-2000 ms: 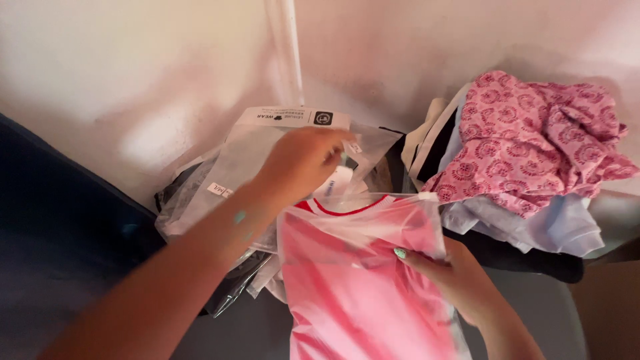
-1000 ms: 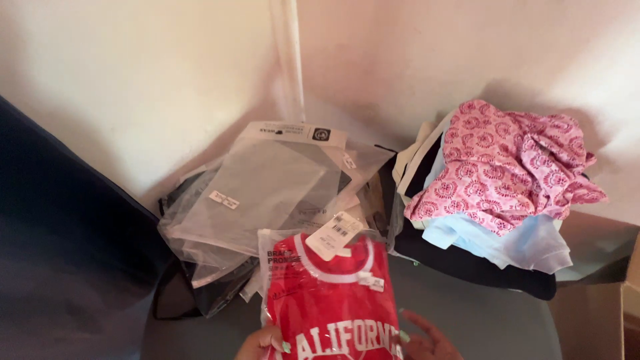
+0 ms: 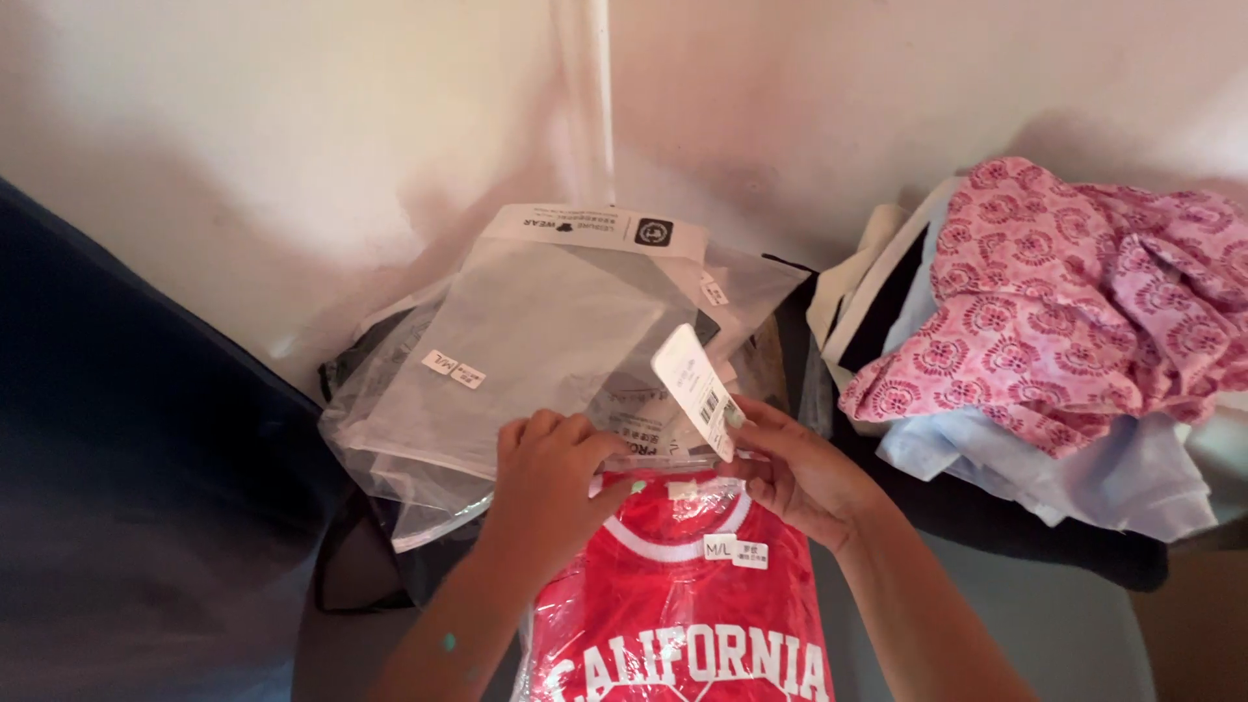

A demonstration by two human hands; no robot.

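Note:
A red jersey [image 3: 682, 595] with a white collar and white lettering lies folded in a clear plastic bag at the lower middle. My left hand [image 3: 556, 487] grips the bag's upper left edge, fingers curled over it. At the bag's upper right, my right hand [image 3: 799, 468] pinches a white cardboard hang tag [image 3: 694, 390], tilted and bearing print. Size stickers [image 3: 736, 551] sit on the bag below the collar. Just beyond my hands, a pile of clear plastic garment bags [image 3: 526, 331] spreads out; the top one has a printed white header.
On the right is a heap of folded clothes with a pink patterned garment [image 3: 1053, 302] on top, pale blue cloth [image 3: 955, 448] and black fabric beneath. A dark blue surface [image 3: 146, 439] stands at the left. Two pale walls [image 3: 390, 117] meet behind the grey surface [image 3: 1014, 624].
The bagged jersey, seen pink from its other side two seconds ago, now shows its red lettered front. Both hands have moved up to the bag's top edge, and my right hand has taken the tag.

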